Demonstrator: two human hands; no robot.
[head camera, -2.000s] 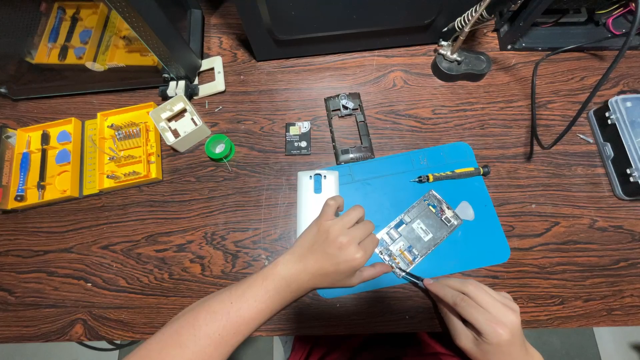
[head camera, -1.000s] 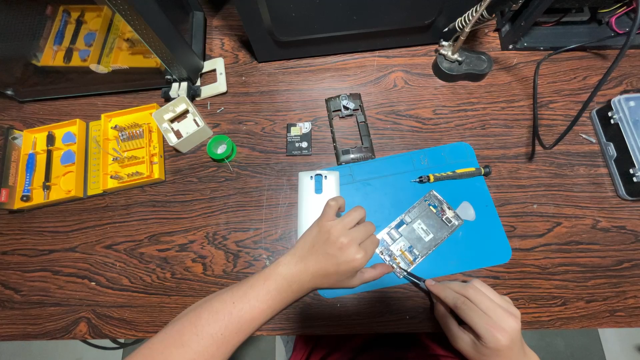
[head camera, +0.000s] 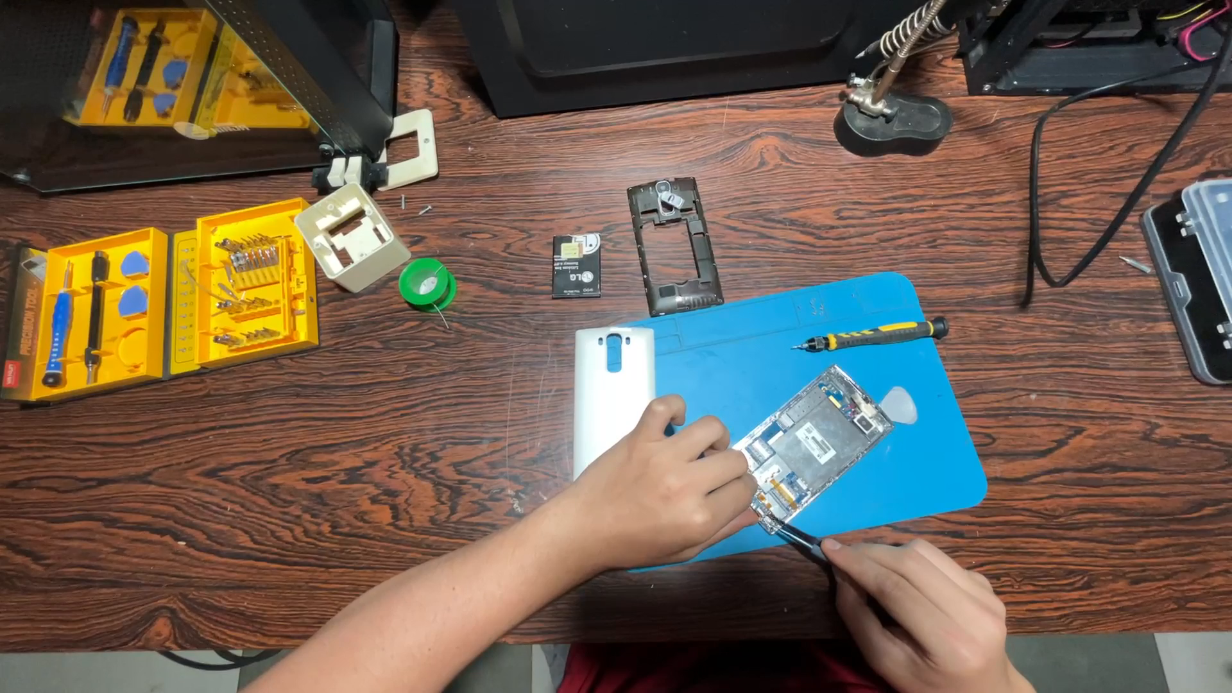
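An opened smartphone (head camera: 813, 443) lies at a slant on a blue work mat (head camera: 924, 472), its inner boards facing up. My left hand (head camera: 679, 486) grips the phone's lower left end, its fingertips at that edge. Dark tweezers (head camera: 801, 541) are held in my right hand (head camera: 919, 602), with their tips touching the phone's bottom corner. Partly under my left hand lies a white phone back cover (head camera: 614, 404). A yellow and black precision screwdriver (head camera: 871, 335) rests on the mat above the phone, and a clear pick (head camera: 900, 406) lies by its top end.
A phone battery (head camera: 577, 268) and a dark phone mid-frame (head camera: 675, 245) lie behind the mat. At left are a yellow tool case (head camera: 183, 298), a cream plastic box (head camera: 352, 239) and a green spool (head camera: 427, 285). A weighted stand (head camera: 893, 125), a black cable (head camera: 1035, 192) and a clear-lidded case (head camera: 1203, 279) are at right.
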